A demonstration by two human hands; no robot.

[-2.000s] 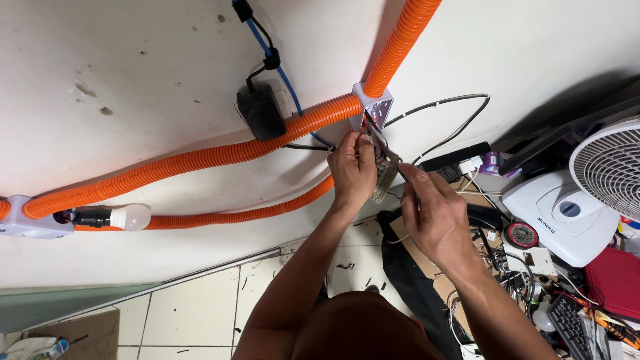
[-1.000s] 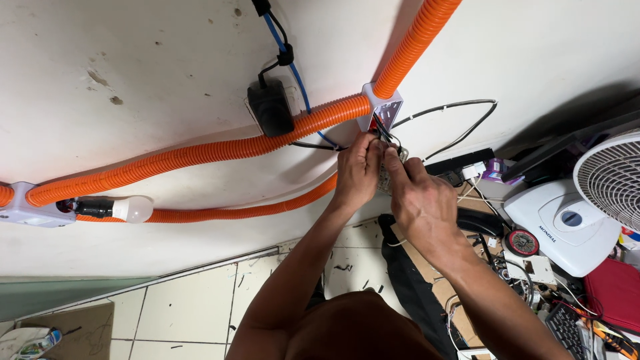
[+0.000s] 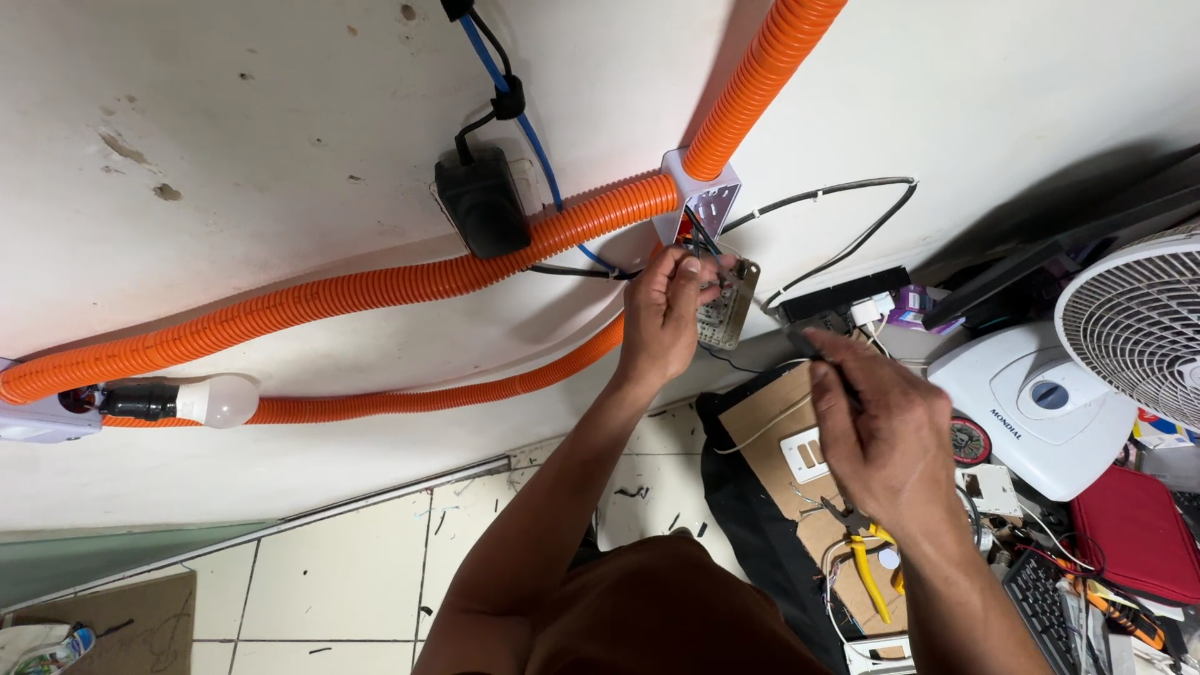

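Note:
My left hand (image 3: pixel 667 305) is just below the light surface-mounted electrical box (image 3: pixel 672 183), its fingers closed on dark electrical wires (image 3: pixel 701 230) that come out of the box's open face. A circuit board or metal-framed electrical module (image 3: pixel 729 314) hangs beside those fingers; what exactly it is cannot be told. Away from the box, to the lower right, my right hand (image 3: pixel 877 412) grips a small dark object (image 3: pixel 808 339) between thumb and forefinger, mostly hidden. Two orange corrugated conduits (image 3: pixel 764 84) (image 3: pixel 356 300) enter the box.
A black power adapter (image 3: pixel 483 202) and a light bulb (image 3: pixel 228 401) are at the wall. Cardboard (image 3: pixel 764 412) holds a white switch plate (image 3: pixel 802 455) and yellow-handled pliers (image 3: pixel 867 572). A white fan (image 3: pixel 1041 412), a red case (image 3: pixel 1134 534) and a keyboard (image 3: pixel 1041 595) stand at right.
My right hand has moved away from the wires, down and to the right. My left hand stays near the box, and the hanging module shows more plainly.

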